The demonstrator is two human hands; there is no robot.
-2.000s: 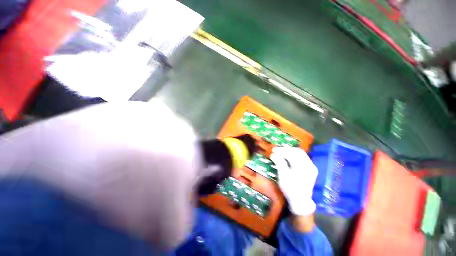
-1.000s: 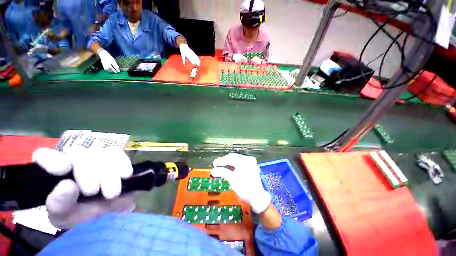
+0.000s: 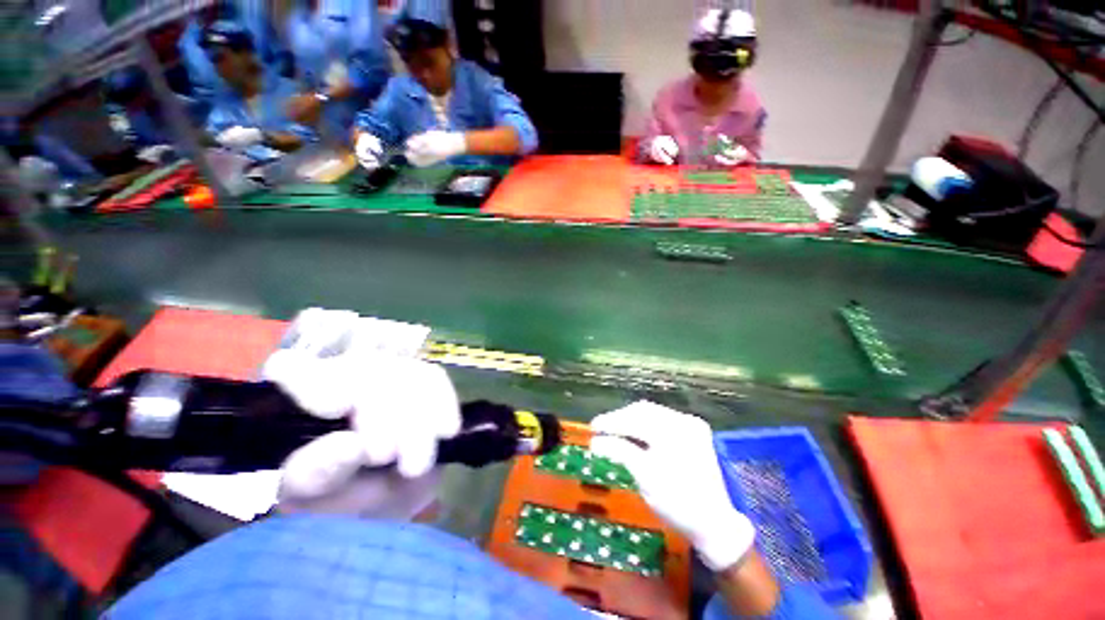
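Observation:
My left hand (image 3: 370, 424), in a white glove, is wrapped around a black electric screwdriver (image 3: 218, 424) with a yellow band near its tip. The screwdriver lies nearly level and points right. My right hand (image 3: 673, 472), also gloved in white, has its fingertips pinched close to the screwdriver tip; a small dark thing shows at the fingers, too small to name. Below is the orange fixture (image 3: 509, 533). A green circuit board (image 3: 590, 539) lies in its middle slot. Another board (image 3: 582, 465) behind it is partly covered by my right hand.
A blue bin (image 3: 836, 509) of small screws stands right of the fixture. A red mat (image 3: 933, 533) with white-striped boards (image 3: 1076, 475) lies farther right. Green boards (image 3: 871, 339) lie on the conveyor belt (image 3: 485, 285). People (image 3: 442, 109) in blue and one person in pink (image 3: 709, 115) work across it.
The view has tilted up from the fixture to the people across the belt. The screwdriver tip has moved from over the boards to my right fingertips at the fixture's far edge.

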